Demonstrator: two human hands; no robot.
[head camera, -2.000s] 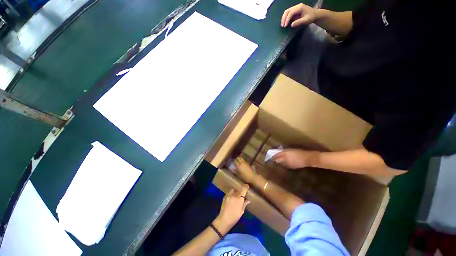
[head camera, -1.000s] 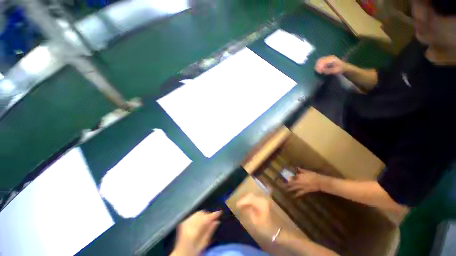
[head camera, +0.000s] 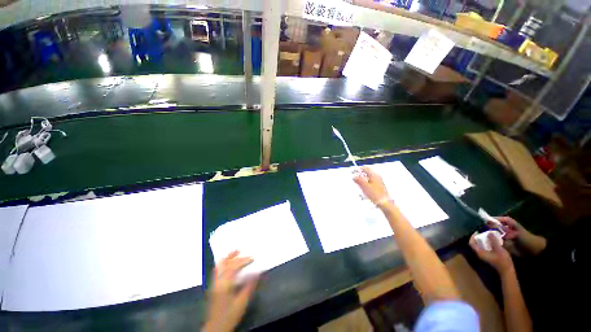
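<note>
A stack of thin white poly bags (head camera: 272, 233) lies on the bench in front of me. My left hand (head camera: 232, 282) rests on its near left edge, slightly blurred, fingers apart; I cannot tell if a bag edge is pinched. My right hand (head camera: 370, 187) is over the far part of a large white sheet (head camera: 382, 217). Its fingers are closed on a thin white cable (head camera: 345, 146), whose free end points up over the green belt. Whatever else lies under these fingers is hidden.
White adapters with cords (head camera: 26, 150) lie on the belt at far left. A metal post (head camera: 267, 97) stands mid-belt. An open carton (head camera: 385, 285) is below the bench edge, under my right forearm. At right, another person's hands (head camera: 498, 243) hold a white bundle by a smaller white stack (head camera: 447, 176).
The view has swung up and left. My hands have moved from around the carton to the bench, left to the bag stack, right to the cable. The other person's hand has left the carton.
</note>
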